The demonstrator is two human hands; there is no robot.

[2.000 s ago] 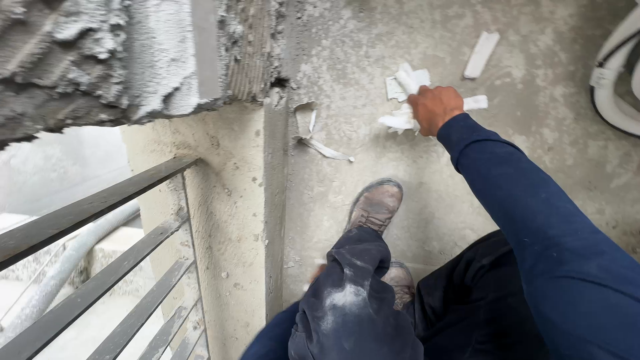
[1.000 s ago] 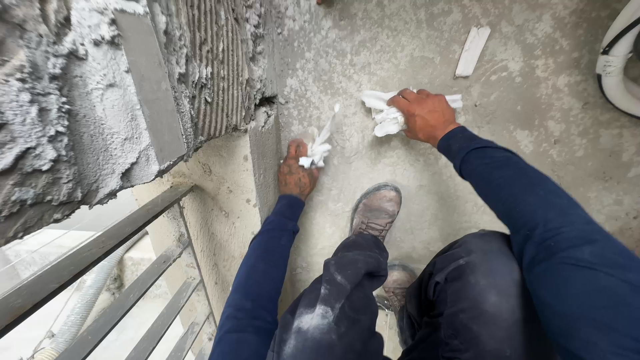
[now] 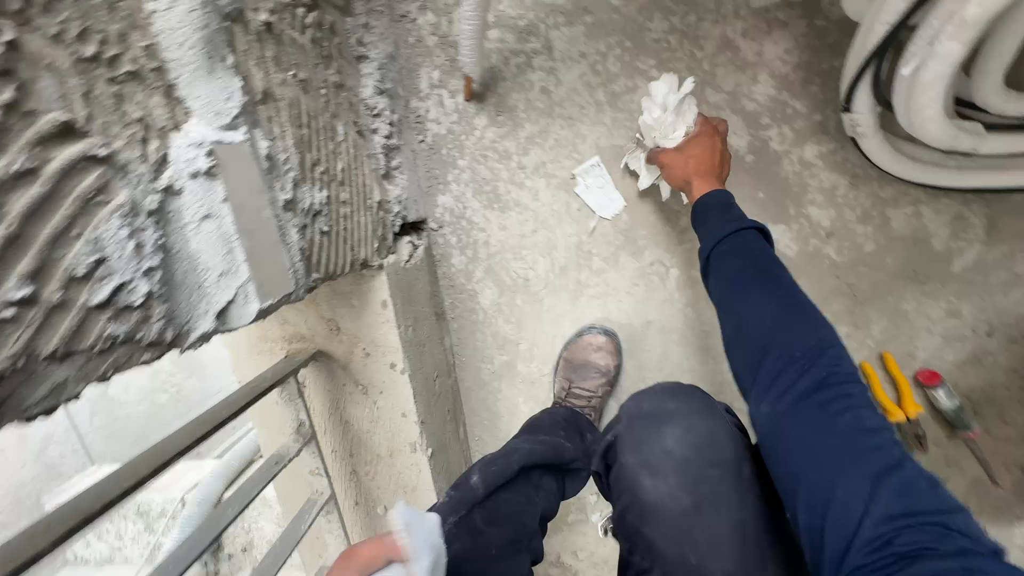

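Note:
My right hand (image 3: 694,158) grips a crumpled bunch of white scraps (image 3: 669,110), paper-like, just above the concrete floor at upper centre right. One flat white scrap (image 3: 598,189) lies on the floor to the left of that hand. At the bottom edge, partly cut off and blurred, my left hand (image 3: 370,555) holds a white crumpled piece (image 3: 418,538) beside my left knee. Pliers with yellow handles (image 3: 898,400) and a screwdriver (image 3: 952,406) with a red-capped clear handle lie on the floor right of my right sleeve.
Coiled white insulated pipe (image 3: 888,128) lies at the upper right. A rough mortar-covered wall (image 3: 312,144) juts in at the upper left, above a metal railing (image 3: 160,444) and a concrete ledge (image 3: 424,368). A white-sleeved pipe with a copper end (image 3: 472,48) is at the top.
My left hand has moved from the floor beside the ledge down to the bottom edge, with a white piece in it. The white bunch in my right hand is now larger.

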